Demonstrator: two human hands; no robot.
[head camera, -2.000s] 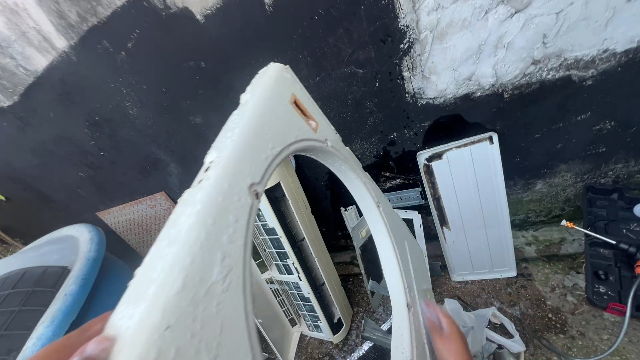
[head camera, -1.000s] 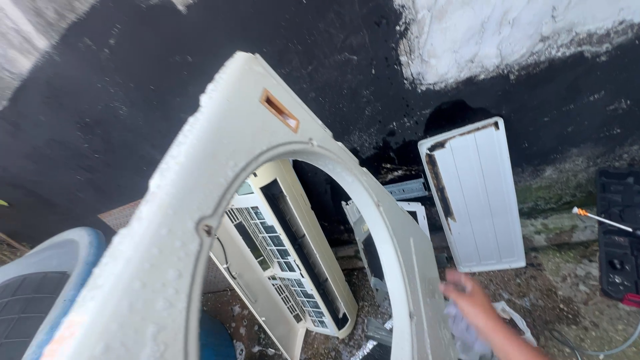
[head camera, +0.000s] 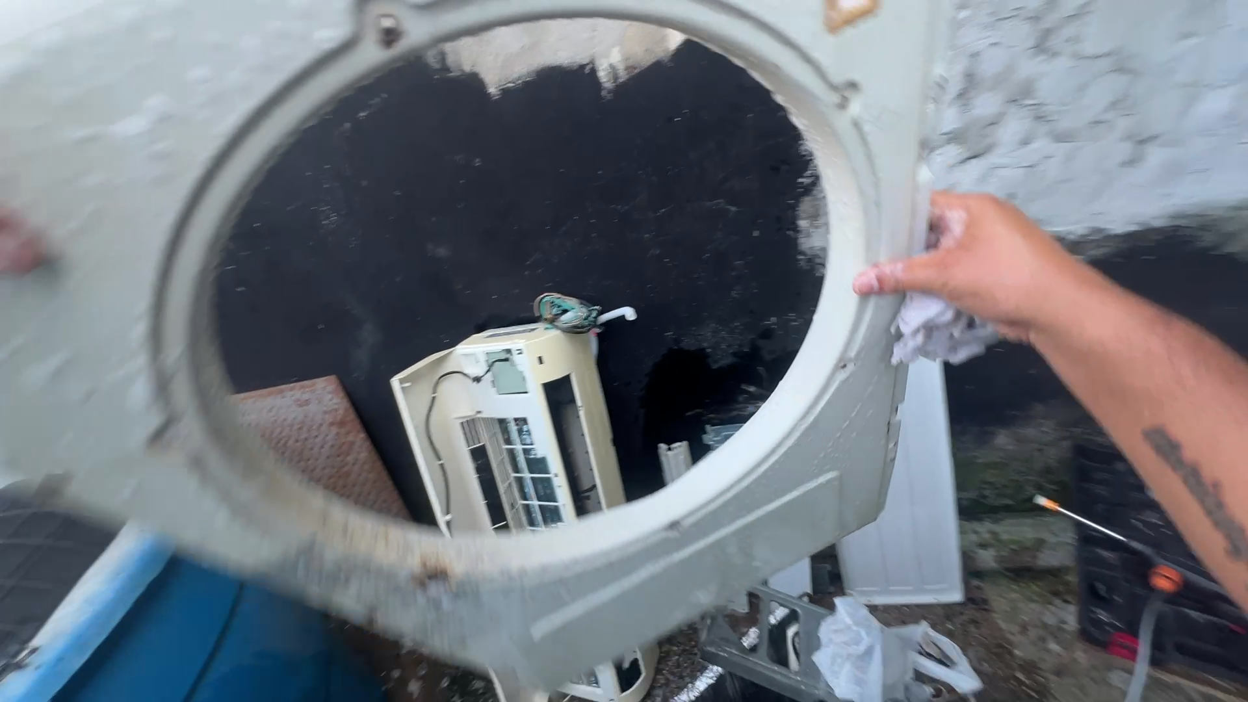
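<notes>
A wet, off-white metal panel with a large round opening, likely an air conditioner's outdoor-unit casing, fills much of the view, with rusty spots on its lower rim. My right hand grips its right edge, thumb on the front face, and a crumpled whitish cloth is pressed between the hand and the panel. At the far left, blurred fingers of my left hand lie against the panel's face; the rest of that hand is out of frame. Through the opening shows a cream indoor air conditioner unit standing against the wall.
A blue tub stands at lower left, near a rusty textured plate. A white panel leans on the black and white wall. A plastic bag, a black tool case and a sprayer wand are at lower right.
The holed panel has turned and come up across the view. My right hand, off the panel one second ago with the cloth, is now on its right edge.
</notes>
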